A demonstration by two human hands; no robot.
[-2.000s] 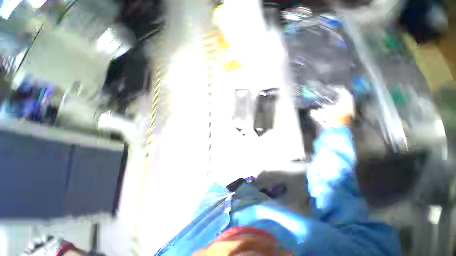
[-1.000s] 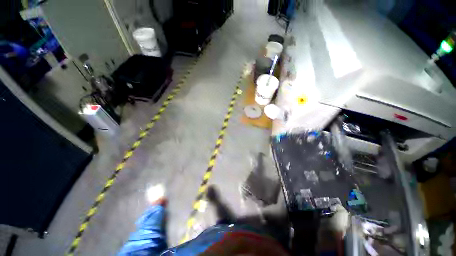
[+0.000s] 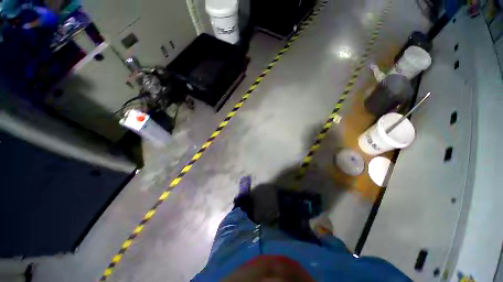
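My left hand is not in view. A small, dim tan patch at the right edge of my blue smock (image 3: 276,245) looks like part of my right hand (image 3: 324,225); its fingers cannot be made out. A white bucket (image 3: 380,139) with a stick (image 3: 411,112) stands on brown cardboard (image 3: 357,124) along the machine at the right. A dark grey bucket (image 3: 388,95) and another white bucket (image 3: 413,62) stand behind it. Two round pale lids (image 3: 349,162) lie in front of it.
A white-grey machine side (image 3: 424,190) runs along the right. Yellow-black tape lines (image 3: 205,146) cross the grey floor. At the left are a black bin (image 3: 210,69), a white box with a red top spot (image 3: 148,126), another white bucket (image 3: 223,21) and a dark panel (image 3: 55,195).
The view has moved along the aisle and turned; the conveyor with boards has left the picture. The buckets appear nearer. My left arm, seen low over the floor before, has left the view.
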